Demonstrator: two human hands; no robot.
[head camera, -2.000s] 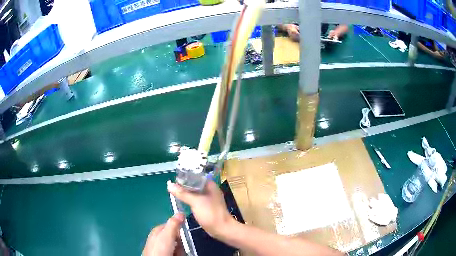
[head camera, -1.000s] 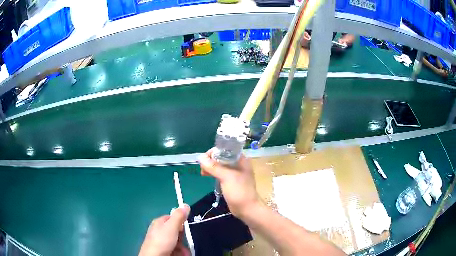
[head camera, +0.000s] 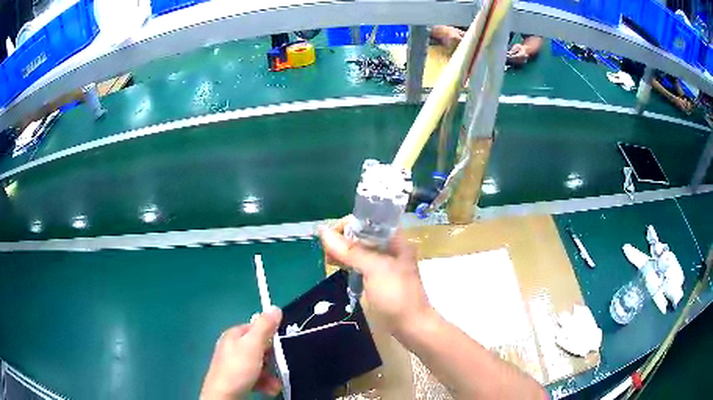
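Note:
My right hand (head camera: 383, 273) is closed around the silver-grey glue valve (head camera: 379, 203), whose nozzle points down at the black back of a solar panel (head camera: 324, 351). White adhesive and a thin white lead wire (head camera: 313, 310) show on the black surface. The nozzle tip is over the panel's upper right part; whether it touches, I cannot tell. My left hand (head camera: 246, 351) grips the white back housing (head camera: 263, 285), seen edge-on as a strip along the panel's left side. The housing's lower part is partly hidden by my fingers.
A cardboard mat (head camera: 539, 281) with a white paper sheet (head camera: 477, 301) lies at right. Beyond it are a whitish stick (head camera: 581, 248), a clear cup (head camera: 625, 303) and crumpled wipes (head camera: 663, 273). A post (head camera: 473, 176) stands behind. A finished panel (head camera: 643, 162) lies on the belt. Another person's hands show across the belt.
The valve and my right hand have moved right, away from the housing's edge, to over the panel back. More of the black back and its white streaks now shows. My left hand still grips the housing.

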